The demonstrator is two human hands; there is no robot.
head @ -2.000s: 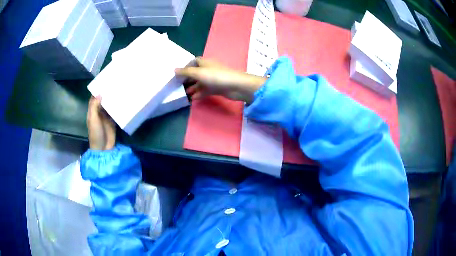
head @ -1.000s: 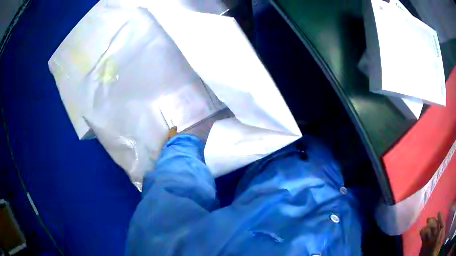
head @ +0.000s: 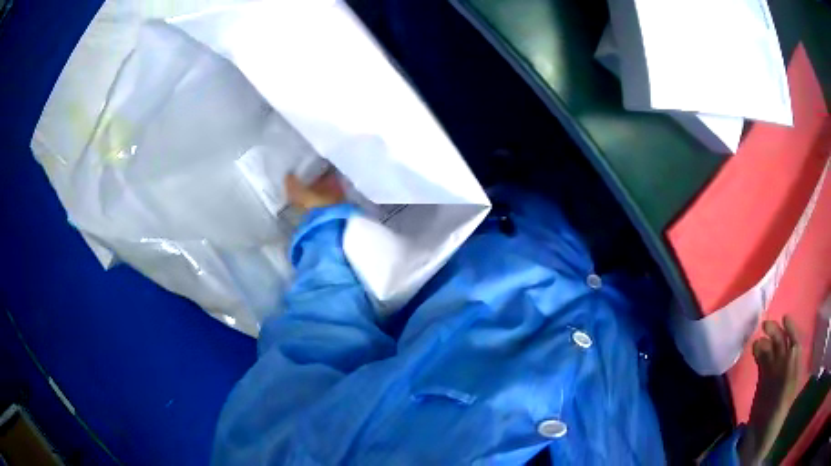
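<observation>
My left hand (head: 314, 189) is inside the large white bag (head: 173, 118) beside the table, blurred. A pale box-like shape (head: 262, 177) lies against its fingers; whether they grip it is unclear. My right hand (head: 776, 355) is at the lower right over the red mat (head: 729, 241), with bent fingers slightly apart and nothing visible in it. A white box (head: 706, 59) sits tilted on another white box (head: 724, 129) at the upper right, partly over the mat.
The label strip (head: 715, 337) hangs over the edge of the dark green table (head: 588, 136). The bag stands on the blue floor (head: 55, 282). A brown object (head: 25, 441) is at the lower left corner.
My left hand has left the white box on the table and gone into the bag, then moved deeper. The view has swung left. My right hand has come away from the box to the mat.
</observation>
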